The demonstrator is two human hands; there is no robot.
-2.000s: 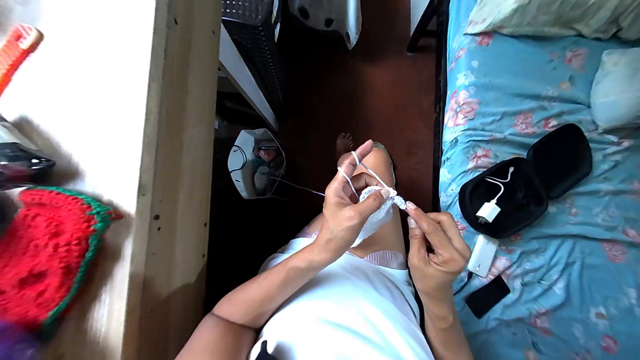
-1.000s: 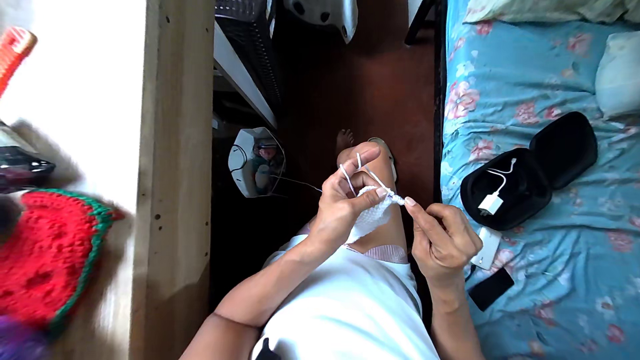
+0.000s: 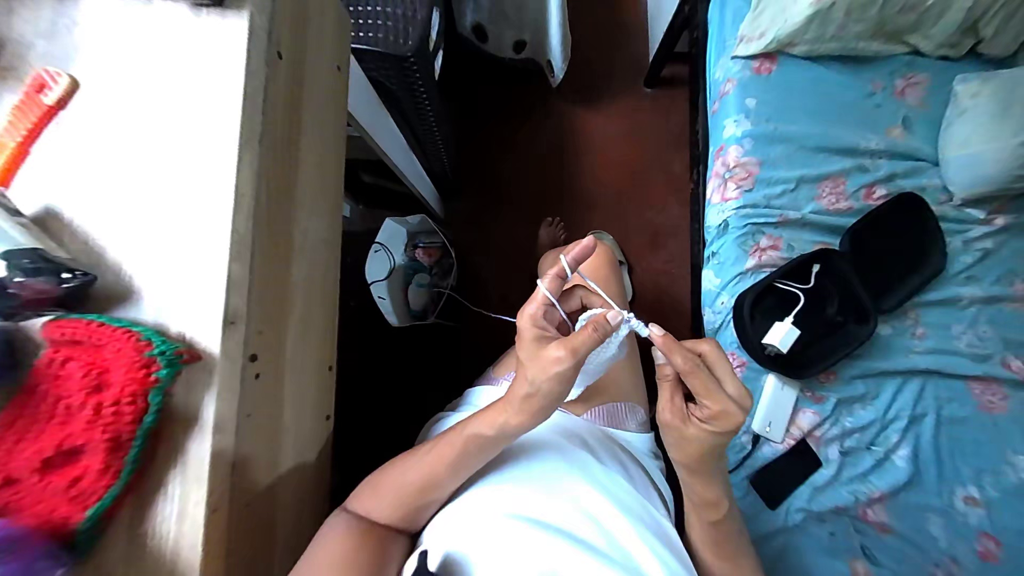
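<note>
My left hand point(image 3: 556, 344) pinches a piece of white crochet work point(image 3: 600, 352) between thumb and fingers, with white yarn point(image 3: 596, 286) looped around its raised index finger. My right hand point(image 3: 700, 388) is at the work's right end, thumb and index finger close together on a small thing there, perhaps a hook, which the fingers mostly hide. The work hangs over my lap. From my left hand the strand runs left to a white container point(image 3: 392, 268) on the floor side, holding several items.
On the left table point(image 3: 292, 240) lie a red crocheted piece with green edging point(image 3: 80, 416) and an orange-handled item point(image 3: 32, 120). To the right, a bed with a floral sheet point(image 3: 904, 432) holds an open black case point(image 3: 800, 352), a white power bank point(image 3: 776, 408) and a dark phone point(image 3: 786, 474).
Both hands stay at the white work throughout. The fingers of my right hand have shifted slightly at its end; nothing has plainly been let go.
</note>
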